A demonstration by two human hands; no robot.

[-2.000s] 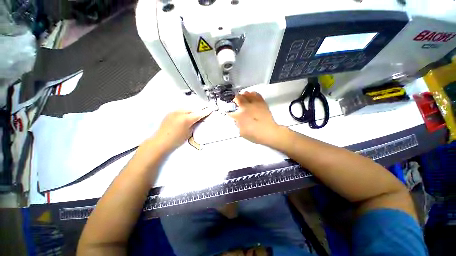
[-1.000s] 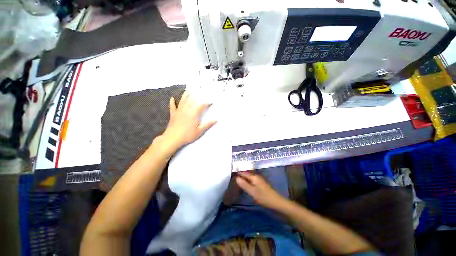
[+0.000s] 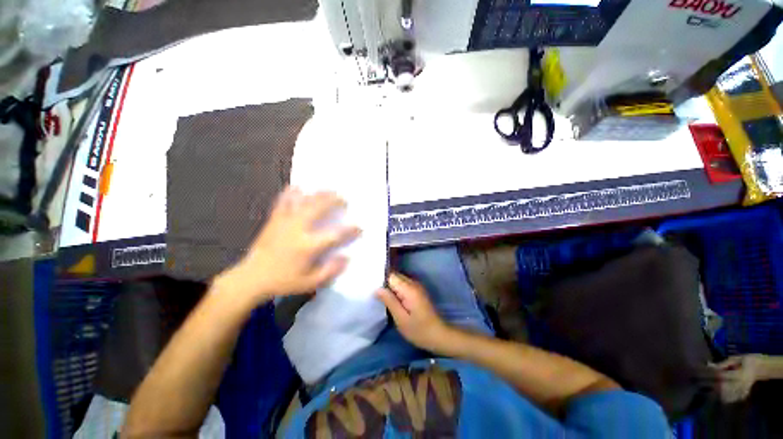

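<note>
A fabric panel lies over the white machine table's front edge, its dark brown-grey face (image 3: 227, 184) up at left and its white backing (image 3: 356, 171) up at right. The white part hangs down onto my lap. My left hand (image 3: 300, 244) lies spread, slightly blurred, on the white backing. My right hand (image 3: 414, 309) pinches the panel's right edge just below the table edge. The needle area of the sewing machine (image 3: 402, 73) is behind the panel's far end; whether the fabric reaches under the foot is washed out.
Black scissors (image 3: 527, 116), a clear box (image 3: 631, 116) and a red packet (image 3: 714, 153) lie at right. Another dark panel (image 3: 185, 30) lies back left. Blue baskets (image 3: 734, 257) hold dark pieces below. Another person's hand (image 3: 734, 377) touches the right pieces.
The panel has been turned and drawn toward me, off its earlier spread position at left. My left hand has slid nearer along it; my right hand now grips its edge. The view has tilted down.
</note>
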